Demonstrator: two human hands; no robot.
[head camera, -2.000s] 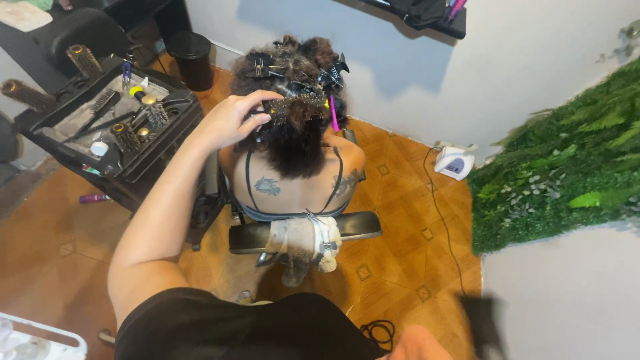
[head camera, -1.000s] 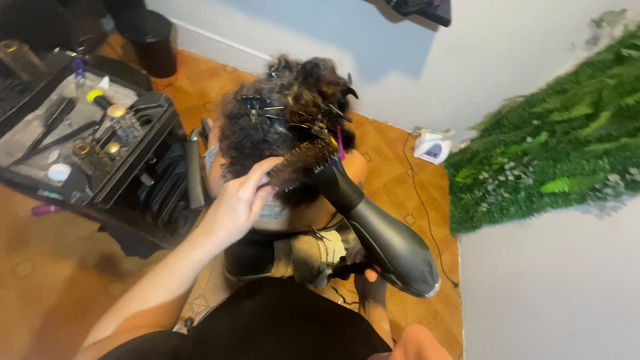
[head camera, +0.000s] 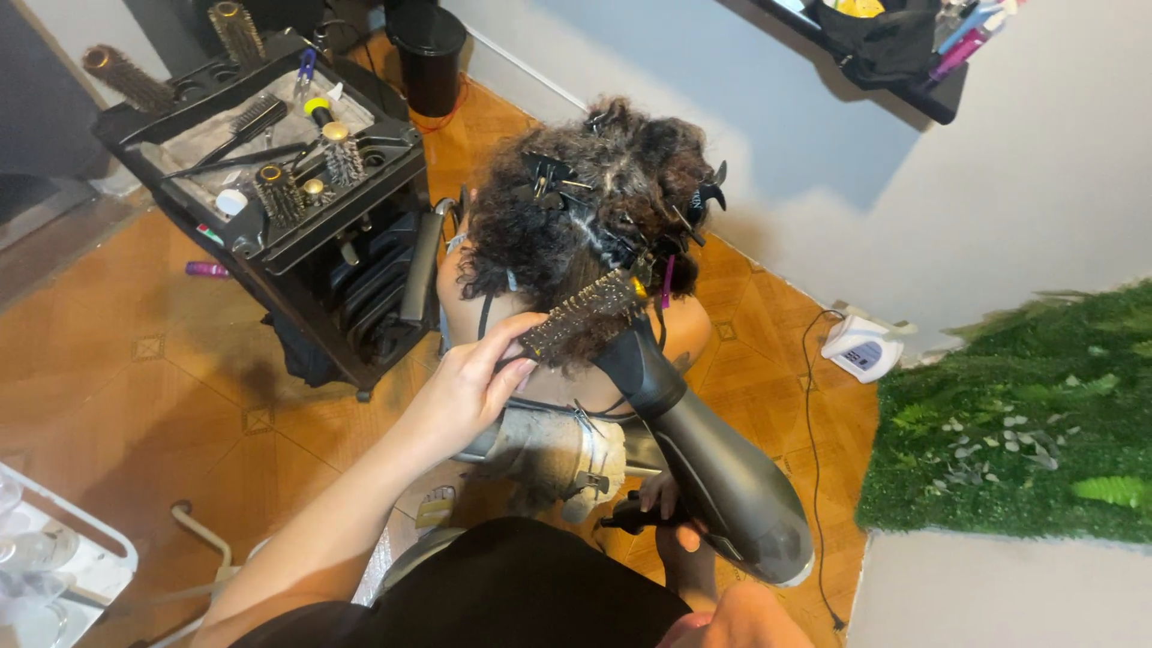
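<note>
A seated person, seen from behind, has dark curly hair (head camera: 540, 216) sectioned with black clips (head camera: 551, 175) and a pink clip (head camera: 668, 281). My left hand (head camera: 477, 373) grips the handle end of a round hairbrush (head camera: 585, 315), its bristles in a lower section of hair at the nape. My right hand (head camera: 670, 508) is closed around the handle of a black hair dryer (head camera: 729, 477), partly hidden behind the dryer's body. The dryer's nozzle (head camera: 634, 355) points up and left, close against the brush and the hair.
At the left stands a black trolley (head camera: 333, 216) holding round brushes, a paddle-like brush and clips. A black bin (head camera: 427, 58) is behind it. A wall shelf (head camera: 936, 94) juts out at upper right. A cable (head camera: 814, 441) runs along the floor from a white device (head camera: 861, 348).
The hair dryer, out of the hair two seconds ago, has come up from the lower right to the brush. The left hand keeps the brush at the nape.
</note>
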